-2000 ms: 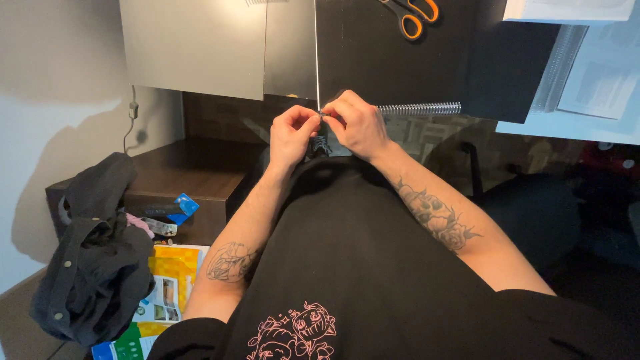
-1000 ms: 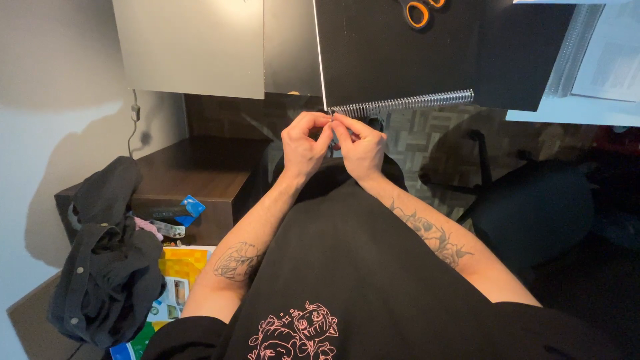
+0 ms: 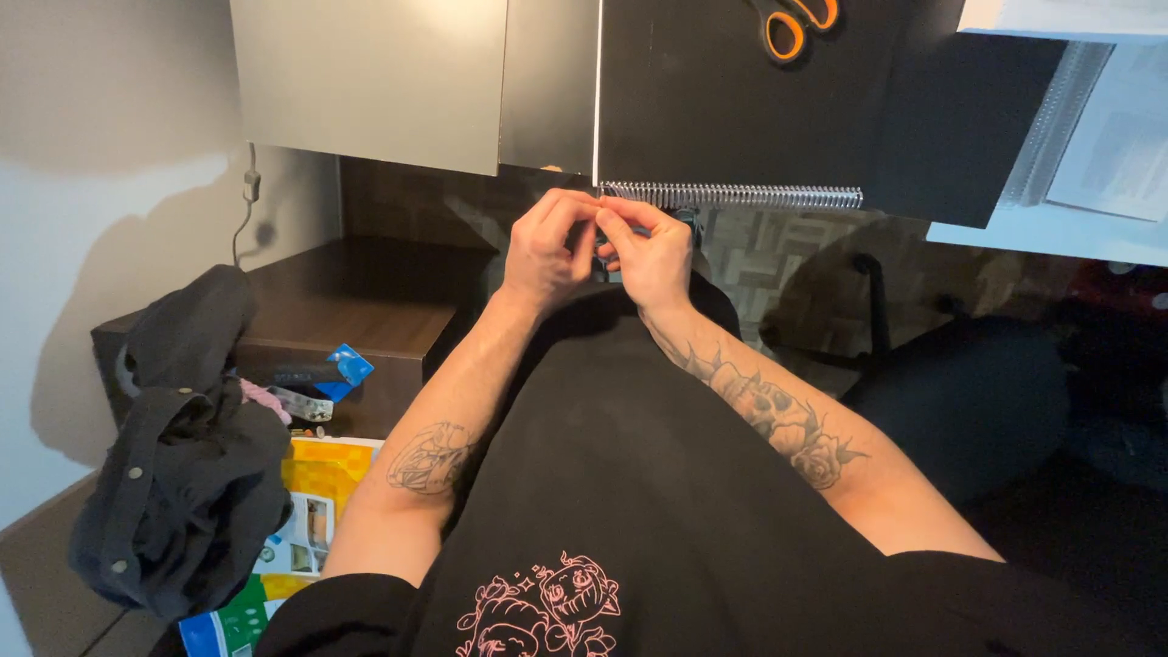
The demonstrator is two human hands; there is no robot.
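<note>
My left hand and my right hand meet at the fingertips, at the left end of a metal spiral binding coil. The coil runs along the near edge of a black sheet or cover. The fingers of both hands are pinched around the coil's end; exactly what lies between them is too small to tell. A thin white edge runs away from the fingertips along the black sheet's left side. Orange-and-black scissors lie on the black sheet.
A grey panel is at the upper left, papers with another spiral binding at the upper right. A brown wooden cabinet stands left, with a dark garment and colourful packaging beside it. A dark chair is at right.
My hands have stayed together at the coil's left end since one second ago. Two seconds ago they covered more of its left part; now more of the coil shows.
</note>
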